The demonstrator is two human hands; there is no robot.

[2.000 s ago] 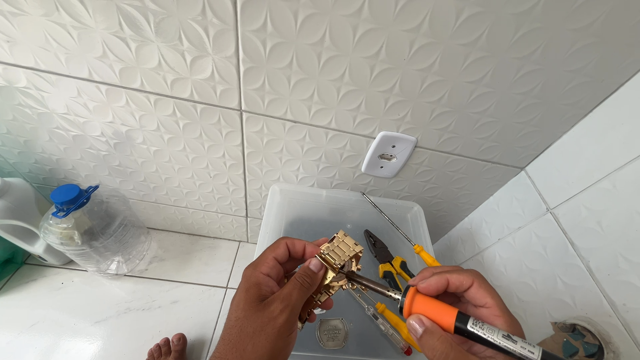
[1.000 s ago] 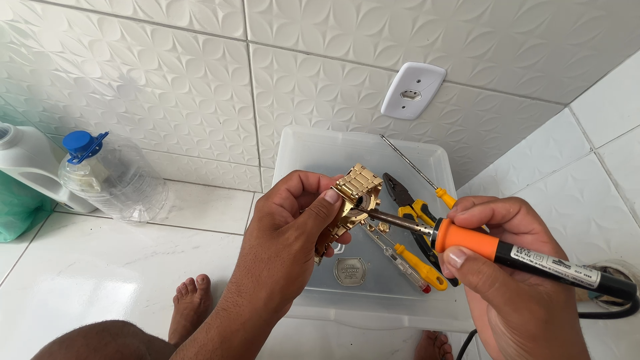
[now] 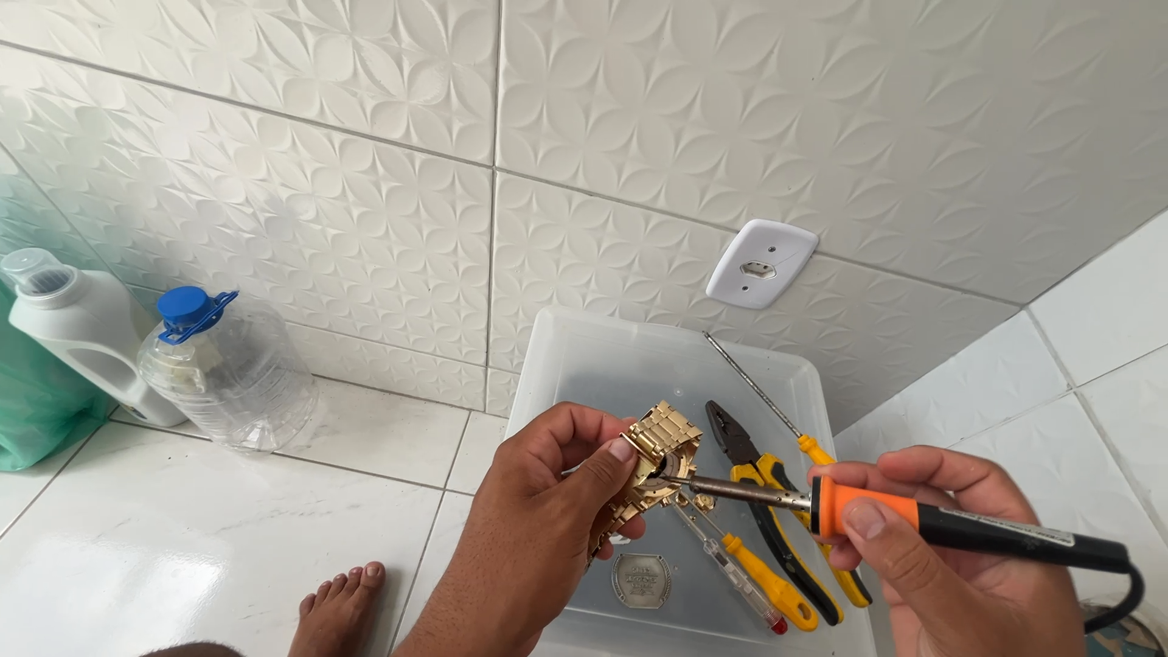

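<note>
My left hand [image 3: 566,493] grips a gold-coloured metal wristwatch [image 3: 664,436] by its case and link bracelet, the open case side facing right. A soldering iron [image 3: 867,511] with an orange and black handle lies in my right hand [image 3: 958,547], its metal tip at the inside of the watch case. Whether the tip touches is too small to tell. Below the watch, a loose metal watch case back [image 3: 641,580] lies on the translucent plastic lid [image 3: 584,356]. Beside it are a clear tester screwdriver [image 3: 744,579], a yellow-handled screwdriver [image 3: 771,584] and yellow-and-black pliers [image 3: 785,538].
Another long screwdriver [image 3: 753,388] leans across the lid's right side. A wall socket [image 3: 762,265] is above the lid on the tiled wall. An empty clear bottle [image 3: 228,374] and a white jug [image 3: 82,328] stand at the left. A bare foot [image 3: 339,607] rests on the floor.
The watch stays in my left hand and the soldering iron in my right, with its tip at the case throughout. The view has shifted.
</note>
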